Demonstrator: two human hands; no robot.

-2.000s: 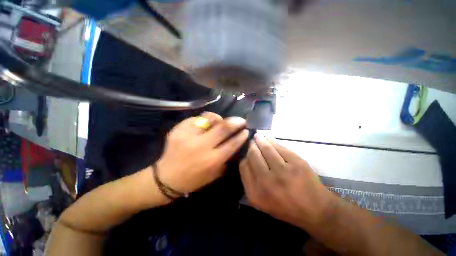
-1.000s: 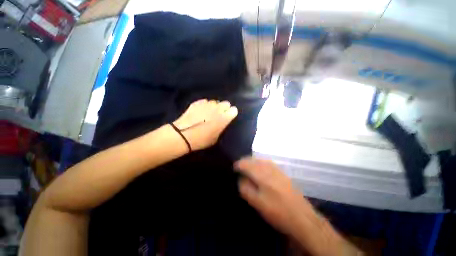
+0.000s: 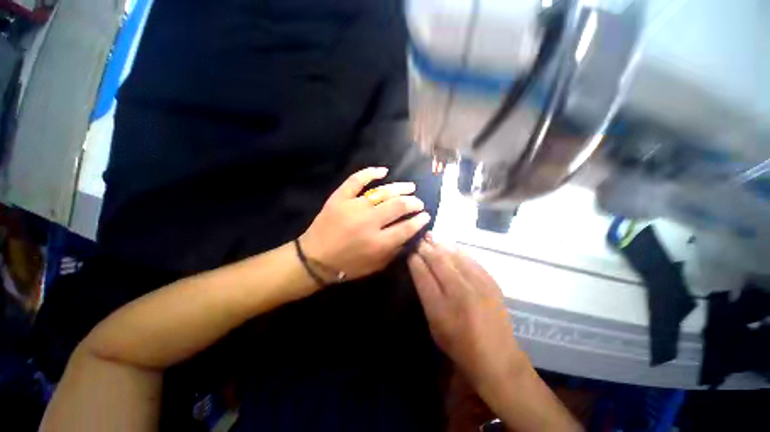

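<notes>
A large black garment panel [image 3: 245, 126] lies left of the needle and hangs down over the front edge. The presser foot and needle area [image 3: 441, 162] is at the panel's right edge, under the white machine head [image 3: 481, 93]. My left hand [image 3: 371, 221] lies on the cloth just in front of the foot, fingertips on its edge. My right hand [image 3: 456, 291] is close beside it, fingertips pinching the cloth edge. The fingertips of both hands nearly meet, and the cloth between them is partly hidden.
Black cut pieces [image 3: 658, 291] lie on the right of the machine bed [image 3: 557, 270]. Blue and yellow-green snips [image 3: 622, 231] lie partly under one. A ruler strip [image 3: 582, 334] runs along the front edge. A grey board [image 3: 63, 110] stands at the left.
My right hand has moved up to the cloth edge beside my left hand and taken hold of it. My left hand has shifted slightly right and down. The camera view has also shifted.
</notes>
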